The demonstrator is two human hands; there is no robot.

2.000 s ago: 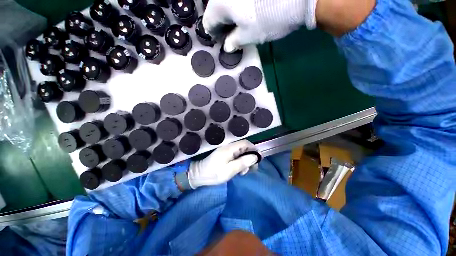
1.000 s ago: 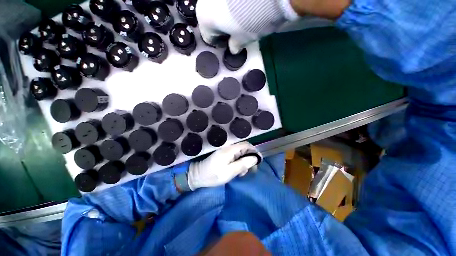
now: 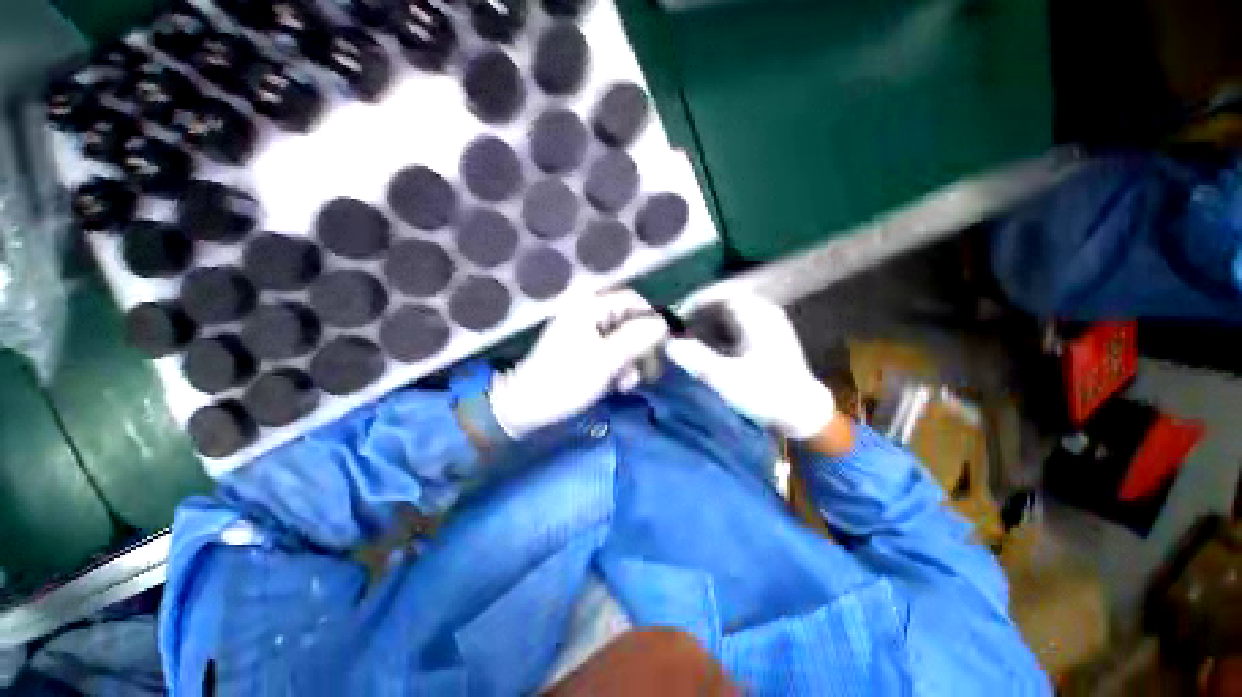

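The white foam tray [image 3: 361, 143] holds rows of black cylindrical parts. Glossy-topped ones [image 3: 286, 95] stand toward its far left and matte-topped ones [image 3: 488, 237] nearer me and at the right. My left hand [image 3: 565, 365], in a white knit glove, is at the tray's near edge with a small black round piece [image 3: 673, 321] at its fingertips, mostly hidden. My right hand [image 3: 757, 365], also gloved, is beside it with fingers closed around a dark cylindrical part [image 3: 714, 327]. The two hands nearly meet; blur hides whether the pieces touch.
The tray lies on a green surface [image 3: 845, 123] with a metal edge rail [image 3: 913, 232]. A crumpled clear bag [image 3: 30, 272] is at the left. Open cardboard boxes [image 3: 940, 443] and red-and-black items [image 3: 1151, 456] are on the floor at right. Another person's blue sleeve [image 3: 1117, 245] shows at right.
My right hand has left the tray's far right part and come down beside my left hand, now with a dark part. My left hand has stayed low near the tray edge. The view has shifted.
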